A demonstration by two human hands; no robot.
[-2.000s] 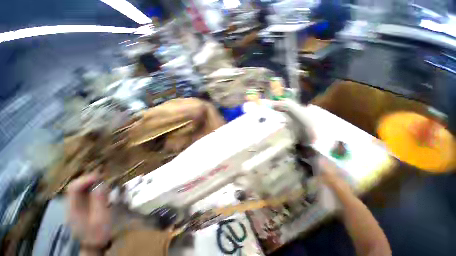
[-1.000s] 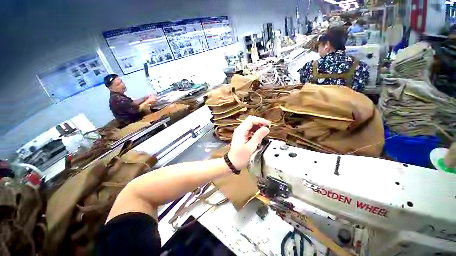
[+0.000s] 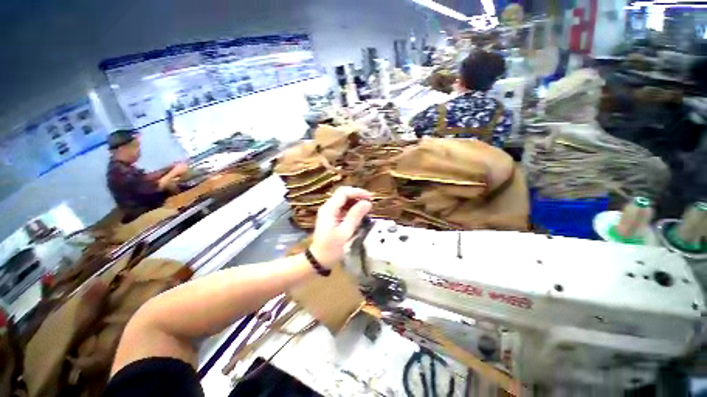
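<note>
My left hand (image 3: 339, 225) is raised at the left end of the white sewing machine (image 3: 496, 267), fingers curled near the top of the head. Whether it holds anything small is not clear. A brown bag panel (image 3: 329, 295) lies below my hand at the needle area, with brown straps (image 3: 267, 333) trailing left over the table. A tan tape (image 3: 457, 353) slants across the machine bed. Dark looped scissors handles (image 3: 426, 374) lie in front of the machine. My right hand is not in view.
A layered brown bag stack (image 3: 457, 174) stands behind the machine. Another brown pile (image 3: 101, 310) is at left. Thread cones (image 3: 634, 221) stand at right, near a blue bin (image 3: 570, 213). One person (image 3: 139, 174) works at far left; another (image 3: 469, 101) sits behind the stack.
The view has swung right, so the machine and my left hand appear further left and the thread cones show. My left hand stays raised at the machine's left end. The earliest frame is blurred.
</note>
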